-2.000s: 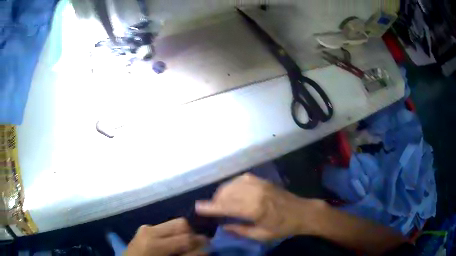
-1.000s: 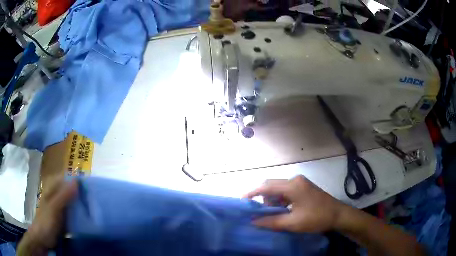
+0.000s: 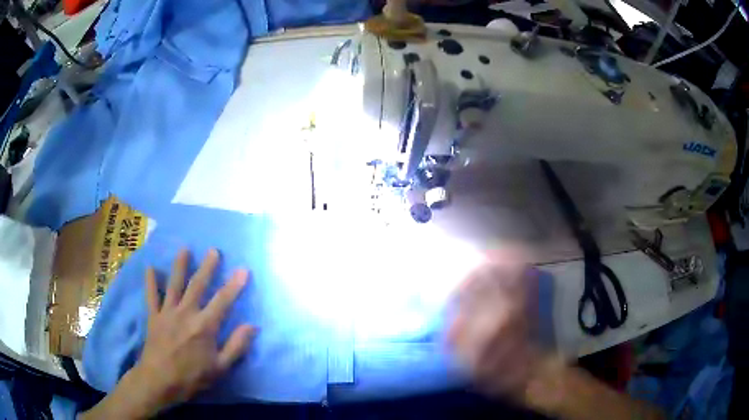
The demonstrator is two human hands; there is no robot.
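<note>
A light-blue garment panel (image 3: 287,344) lies spread on the table's front edge, washed out by glare in its middle. A narrow folded strip (image 3: 341,361) of the same cloth shows near its front edge. My left hand (image 3: 185,328) lies flat on the panel's left part with fingers spread. My right hand (image 3: 497,316) is on or just over the right part, blurred, so its fingers and any hold on the cloth cannot be made out. The presser foot and needle area (image 3: 398,176) of the sewing machine (image 3: 558,123) is behind the panel, partly lost in glare.
Black-handled shears (image 3: 587,254) lie right of my right hand. Small metal tools (image 3: 661,254) lie at the table's right end. Blue cloth (image 3: 140,123) is heaped at the upper left. A cardboard patch (image 3: 74,271) with yellow printed tape (image 3: 121,238) and a white sheet (image 3: 20,279) are at the left.
The cloth, raised between my hands a second ago, now lies spread on the table. My left hand has moved right onto it and opened. The shears have not visibly moved on the table.
</note>
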